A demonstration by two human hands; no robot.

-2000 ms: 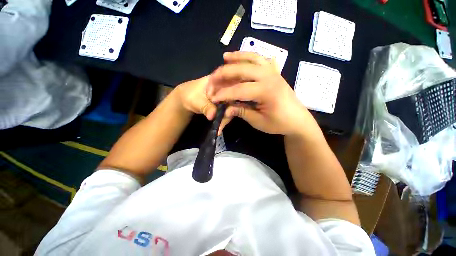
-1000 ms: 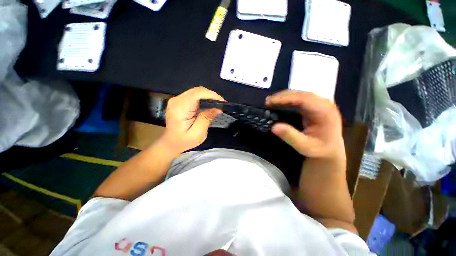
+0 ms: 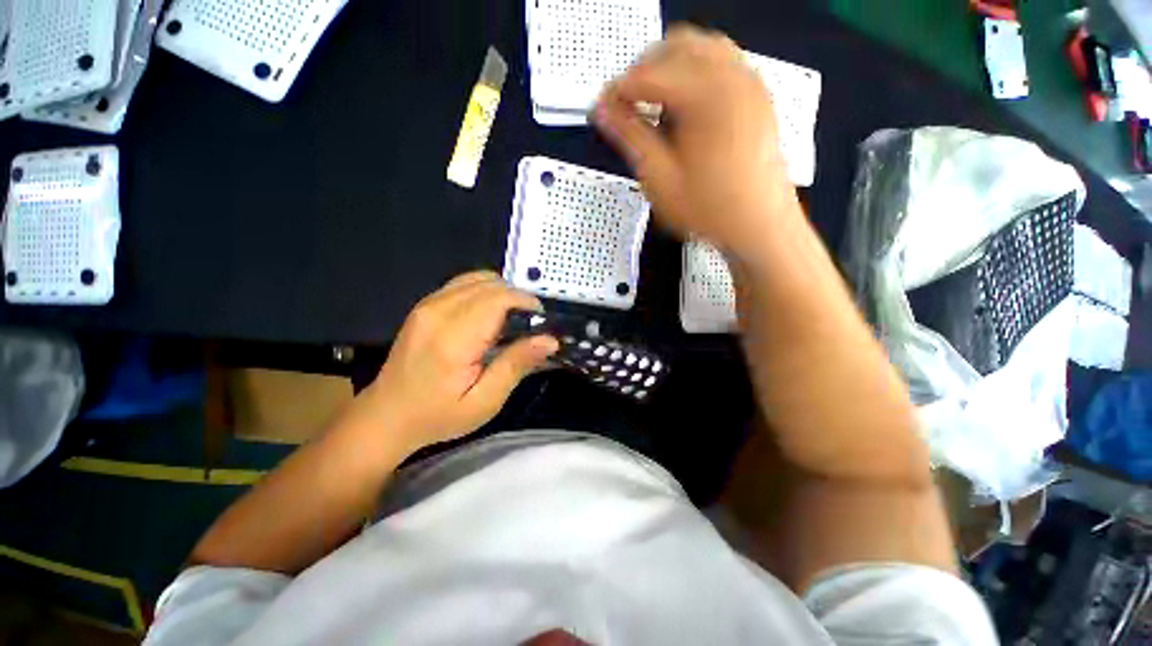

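My left hand (image 3: 452, 366) pinches a black strip of adhesive pads (image 3: 613, 364) at the table's front edge. The strip shows rows of white round spots. A white perforated cover plate (image 3: 581, 234) lies just beyond it, with dark round pads at its two left corners. My right hand (image 3: 695, 133) is blurred above the plates, between a plate stack (image 3: 575, 57) and more plates at the right. Its thumb and fingers are bent together; whether a pad is between them cannot be told.
A yellow utility knife (image 3: 475, 126) lies left of the stack. More plates (image 3: 63, 227) lie at the far left. At right, a plastic bag (image 3: 960, 170) holds a dotted black sheet (image 3: 1030, 278). Red-framed devices (image 3: 1089, 70) stand on the green surface at the upper right.
My right hand has left the black strip and moved up over the plates. My left hand still holds the strip, whose spotted face now shows. The camera view has shifted.
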